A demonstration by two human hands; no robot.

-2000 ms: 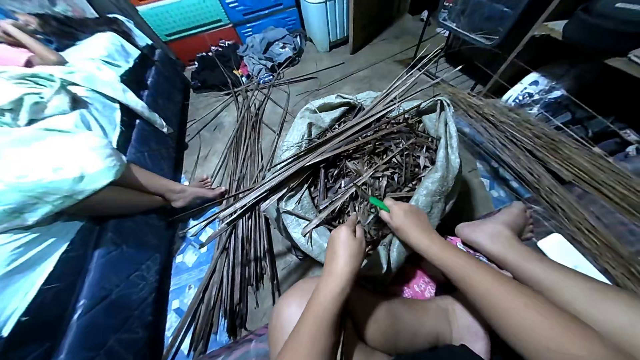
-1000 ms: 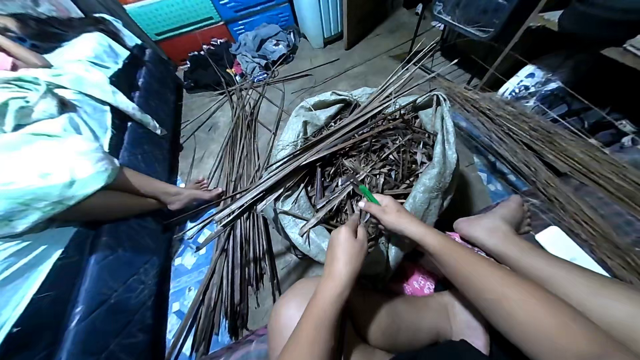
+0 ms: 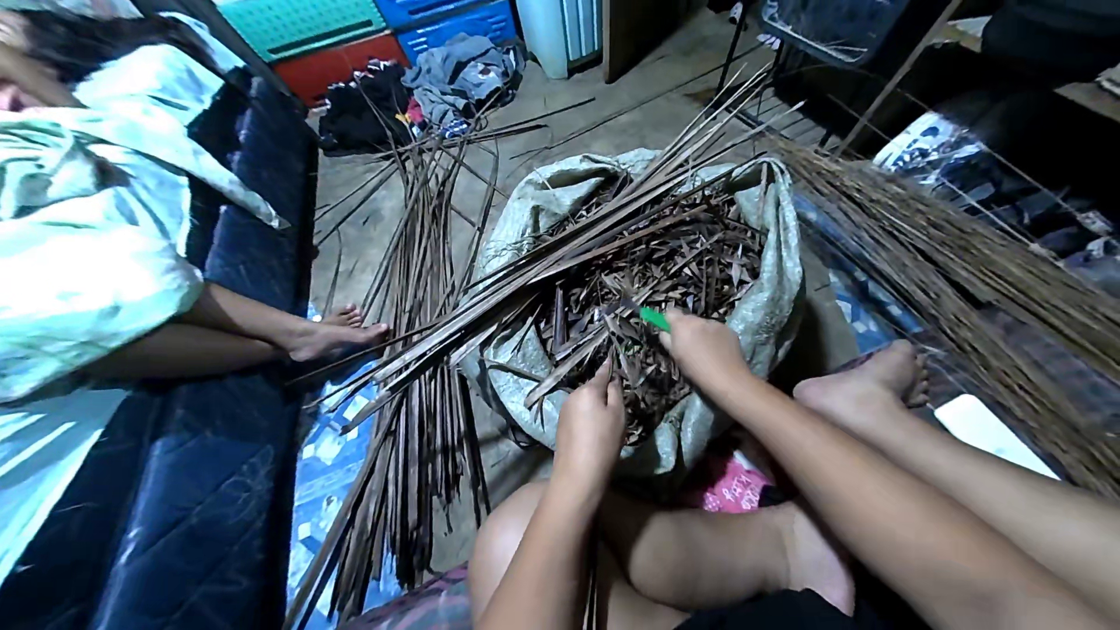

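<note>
My right hand (image 3: pixel 703 348) is closed around the green handle of a knife (image 3: pixel 654 318), whose blade points left over the sack and is blurred. Lower and to the left, my left hand (image 3: pixel 592 416) pinches a thin dry leaf strip, most of which is hidden. Both hands are above the near side of an open woven plastic sack (image 3: pixel 774 254) filled with short brown leaf scraps (image 3: pixel 669 262). Long dry palm leaf strips (image 3: pixel 560 236) lie diagonally across the sack's mouth.
More long strips (image 3: pixel 411 376) lie on the floor left of the sack. A large bundle of thin stalks (image 3: pixel 954 271) extends along the right. Another person's legs (image 3: pixel 262 337) hang over a dark blue mattress (image 3: pixel 201 472) at left. Clothes (image 3: pixel 464 79) are piled near the drawers (image 3: pixel 341 70).
My right hand with the green-handled knife has moved slightly away from my left hand, to the right. The long strips across the sack have stayed in place.
</note>
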